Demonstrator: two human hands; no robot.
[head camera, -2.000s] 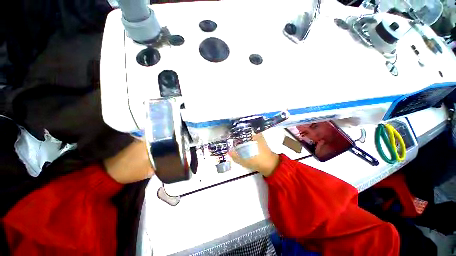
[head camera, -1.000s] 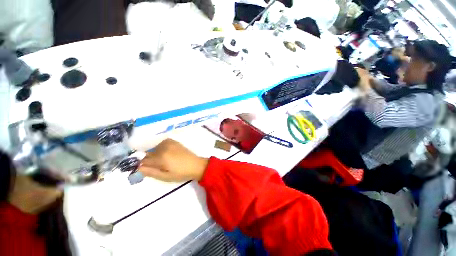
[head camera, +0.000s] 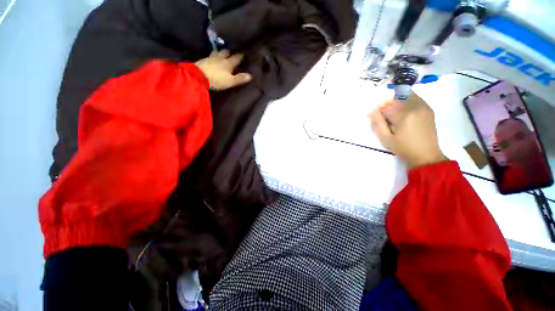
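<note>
The dark brown garment (head camera: 237, 133) lies in folds at the left, over the table's left end and down beside my lap. My left hand (head camera: 224, 70) rests on it with the fingers apart; no clear grip on the cloth shows. My right hand (head camera: 409, 124) is at the small metal knob (head camera: 403, 91) on the sewing machine (head camera: 511, 45), its fingers bent; whether it holds anything cannot be told. The needle area is partly blurred. No cloth shows between my right hand and the needle area.
The white table (head camera: 341, 161) has a rounded left end. A phone (head camera: 510, 136) showing a face lies at the right, with a small tan card (head camera: 476, 155) left of it and a slim black tool (head camera: 543, 212) below. A checked apron (head camera: 298, 258) covers my lap.
The view has swung left and down. My left hand has moved away from the machine and lies on the garment. My right hand is still close to the machine head.
</note>
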